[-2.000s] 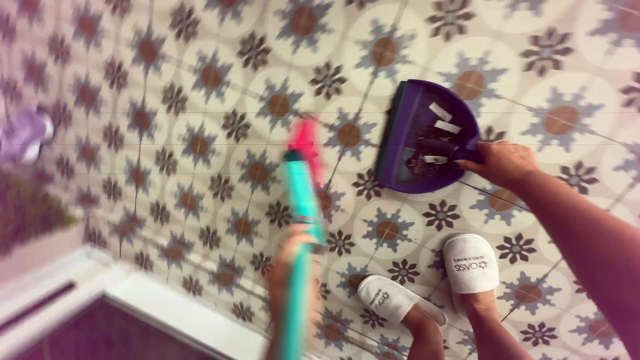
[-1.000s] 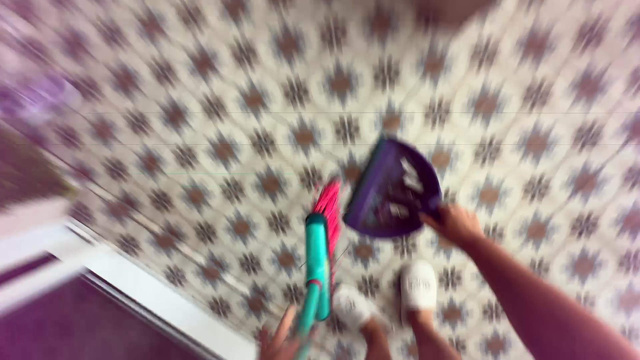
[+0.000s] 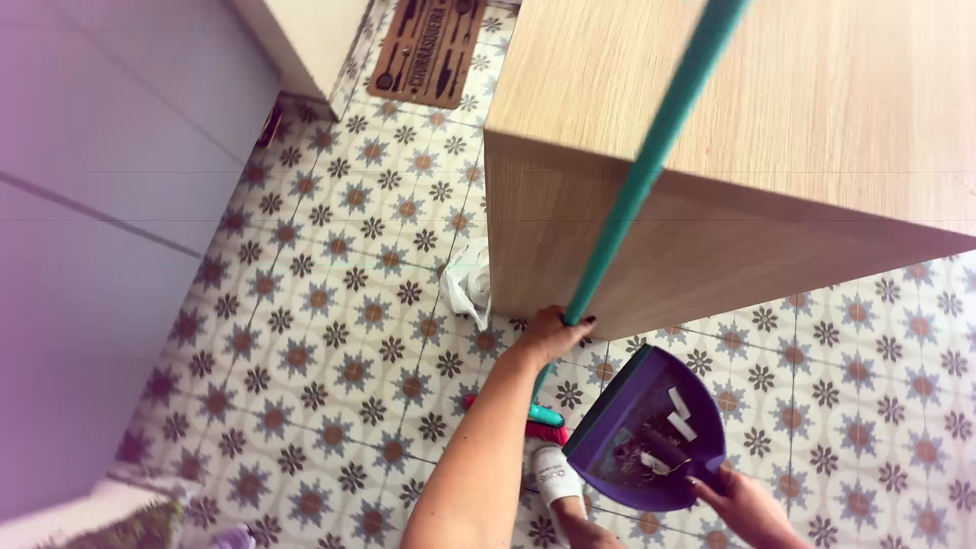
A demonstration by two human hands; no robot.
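My left hand [image 3: 555, 334] is closed around the green handle [image 3: 640, 179] of a broom, which slants up to the right across a wooden counter. The broom's head [image 3: 546, 427], with pink-red bristles, is low on the floor and partly hidden behind my left forearm. By its short handle my right hand [image 3: 736, 499] holds a purple dustpan [image 3: 705, 415]. Inside the pan lie several small white pieces [image 3: 681, 427], dark dust and a bit of tangled debris. Beneath the dustpan's left edge shows a white slipper [image 3: 557, 474] on one foot.
A light wooden counter [image 3: 602, 84] fills the upper right. Against its lower left edge rests a white plastic bag [image 3: 467, 282]. A brown doormat [image 3: 428, 49] bearing writing lies at the top. Grey panels [image 3: 99, 206] stand on the left, over patterned floor tiles [image 3: 354, 305].
The view has swung a lot; the counter, doormat and plastic bag now show. The broom's long handle has come up across the view. Both hands still hold the broom and the dustpan.
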